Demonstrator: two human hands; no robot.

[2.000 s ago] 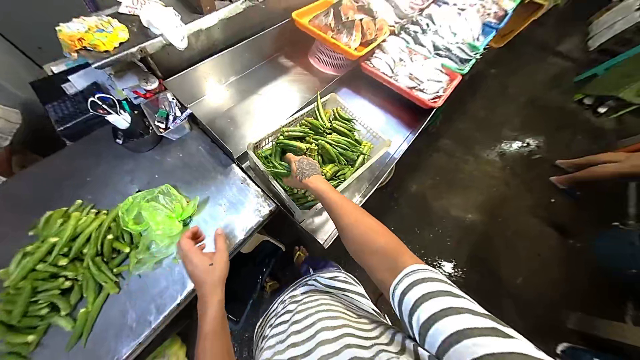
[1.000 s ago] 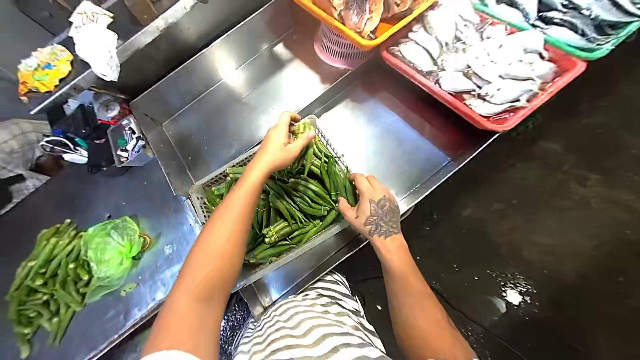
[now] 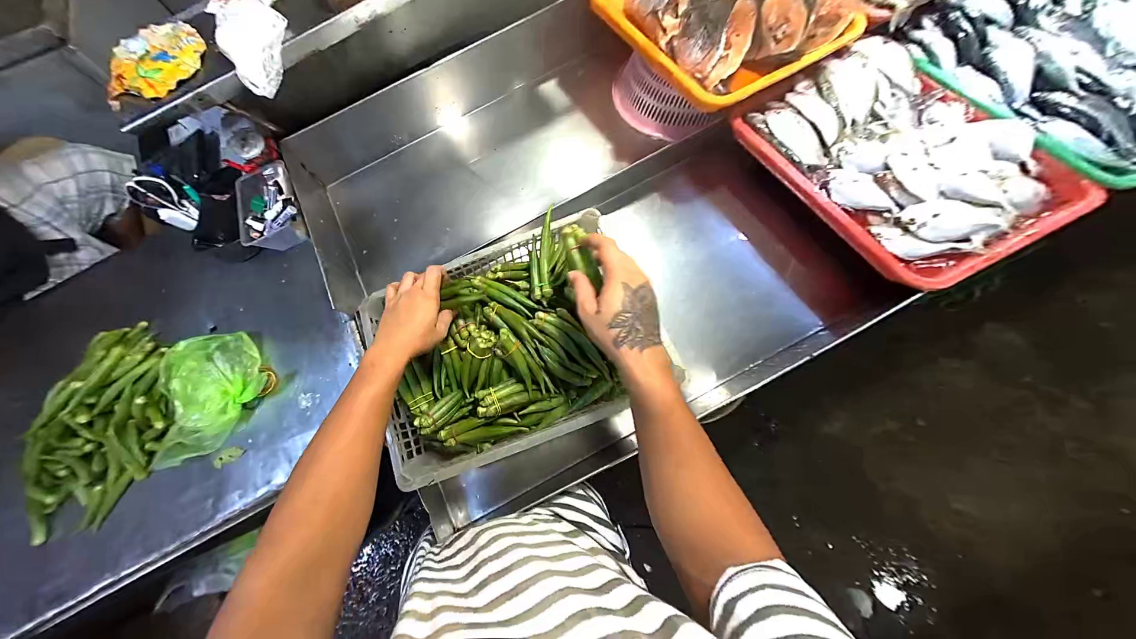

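A pale plastic crate (image 3: pixel 417 470) on the steel counter holds banded bundles of okra (image 3: pixel 524 355). My left hand (image 3: pixel 413 311) rests at the crate's upper left corner, its fingers on the okra there; whether it grips any is hidden. My tattooed right hand (image 3: pixel 617 306) is closed around an okra bundle (image 3: pixel 579 256) at the crate's upper right. On the dark metal table to the left lie a heap of loose green pods (image 3: pixel 98 426) and, against it, a green plastic bag (image 3: pixel 209 390).
A red tray of fish (image 3: pixel 923 275), an orange tray of fish pieces (image 3: pixel 683 89) and a green tray of fish (image 3: pixel 1083 164) stand at upper right, near a pink basket (image 3: pixel 657 102). A small bin (image 3: pixel 271 209) stands at the left table's back. A person's checked clothing (image 3: pixel 75 195) shows at far left.
Two seconds ago my left hand was over the left table; now it is at the crate. My right hand has moved from the okra's near right side to its upper right.
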